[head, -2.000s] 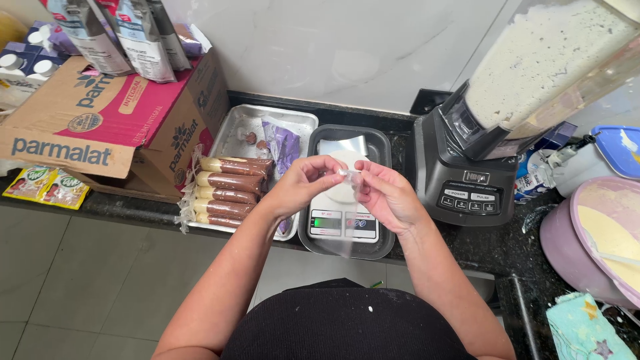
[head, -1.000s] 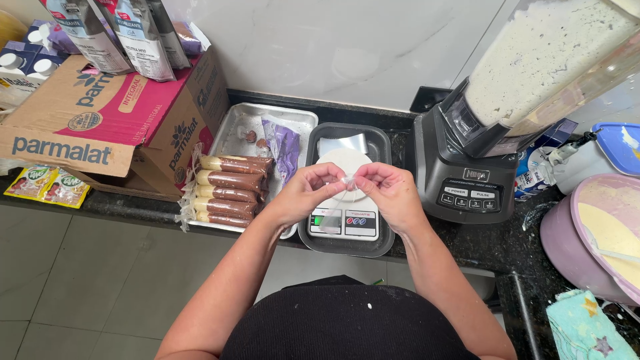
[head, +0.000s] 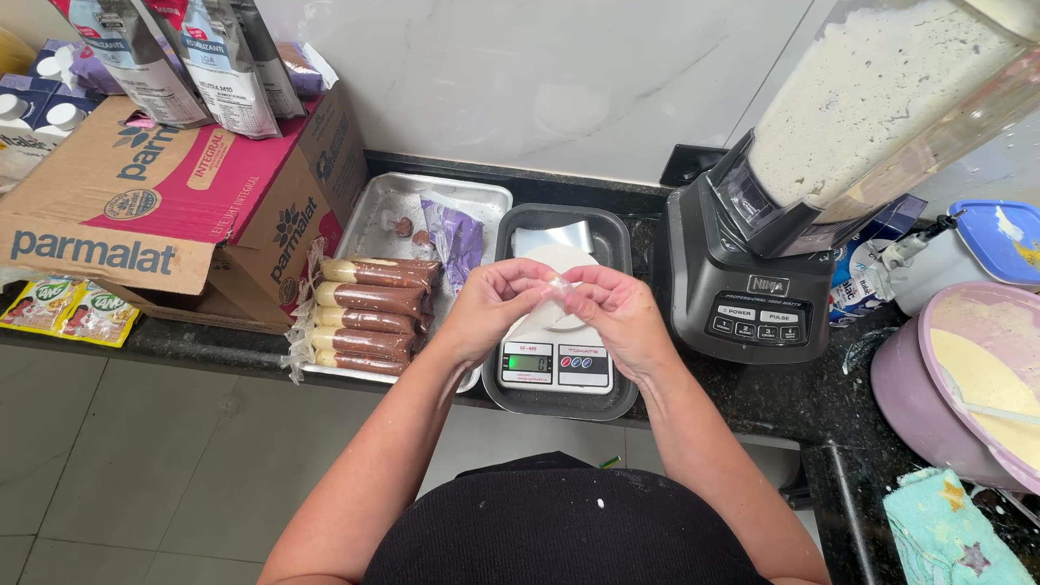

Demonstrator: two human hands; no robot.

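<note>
My left hand [head: 505, 305] and my right hand [head: 611, 313] meet over a white digital kitchen scale [head: 561, 378], pinching the edge of a clear thin plastic bag [head: 536, 323] between fingertips and thumbs. The scale stands in a dark grey tray [head: 496, 390], with a stack of clear plastic [head: 556, 236] behind its round plate. Left of it, a metal tray [head: 390, 180] holds several filled plastic tubes [head: 378, 321], brown with cream-coloured ends, lying in a stack. A crumpled purple packet [head: 455, 240] and brown lumps [head: 404, 227] lie behind them.
A Parmalat cardboard box [head: 268, 236] bearing foil pouches [head: 219, 73] stands at the left, drink-powder sachets [head: 69, 309] in front. To the right are a Ninja blender [head: 751, 284] with a pale mixture, a pink bucket [head: 902, 382] of cream-coloured mix and a turquoise cloth [head: 951, 528].
Two seconds ago my hands were a little farther apart, with clear plastic hanging below them. They have come closer together, and the plastic remains between the fingers.
</note>
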